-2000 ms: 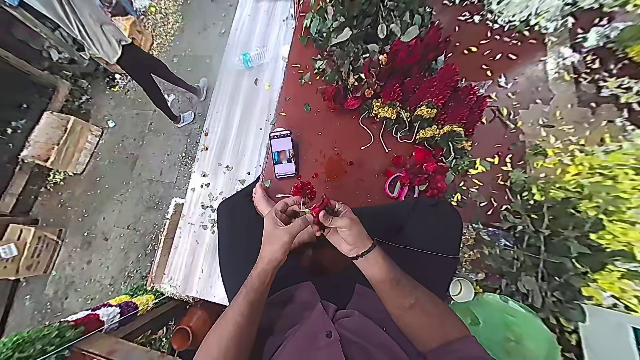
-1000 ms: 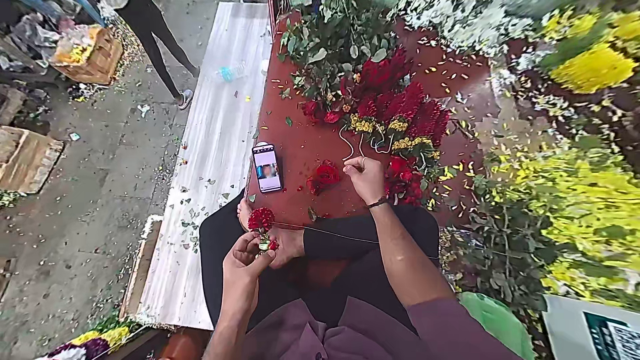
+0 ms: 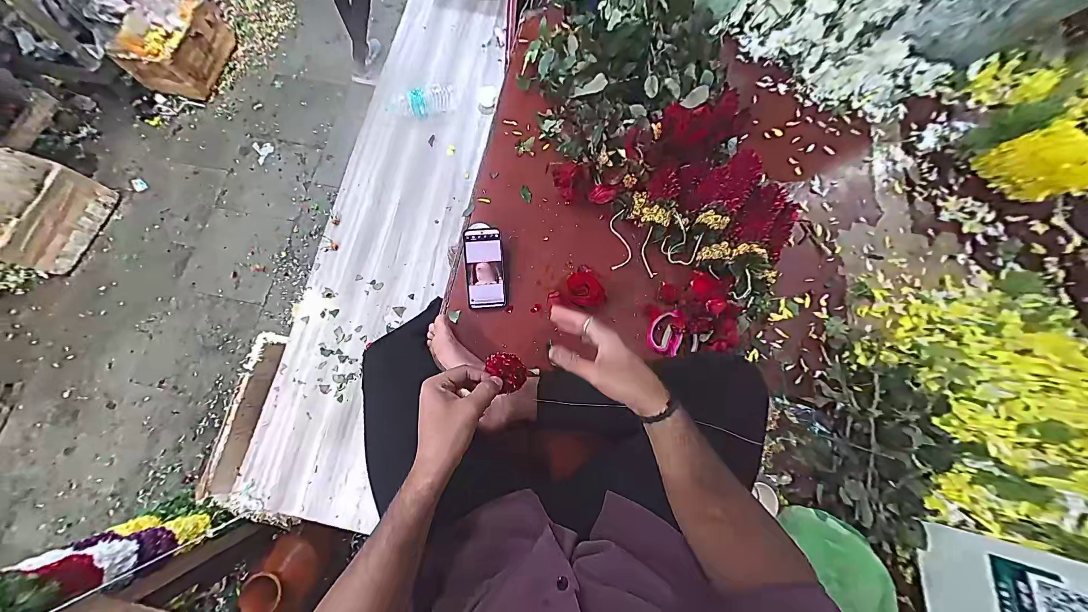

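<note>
My left hand (image 3: 455,408) pinches a small bunch of red flowers (image 3: 507,371) between thumb and fingertips, above my bare foot. To its right, my right hand (image 3: 608,361) is held with fingers apart and nothing visible in it. A thin thread (image 3: 586,405) runs across my lap below the right hand. Just beyond that hand, a red rose (image 3: 585,287) lies on the red surface (image 3: 535,221). Pink-handled scissors (image 3: 663,333) rest beside a heap of red blossoms (image 3: 710,310). A phone (image 3: 485,268) with a lit screen lies up and left of the rose.
Red and yellow garlands (image 3: 722,191) with loose strings lie at the upper right, by leafy stems (image 3: 629,68). A plastic bottle (image 3: 427,100) is on the white board (image 3: 399,187) at left. Yellow flowers and foliage (image 3: 1011,382) fill the right side; a clay pot (image 3: 263,586) stands lower left.
My right hand has come back toward me from near the garland strings, its fingers now spread. My left hand still holds red flowers; two seconds ago both hands were together at them.
</note>
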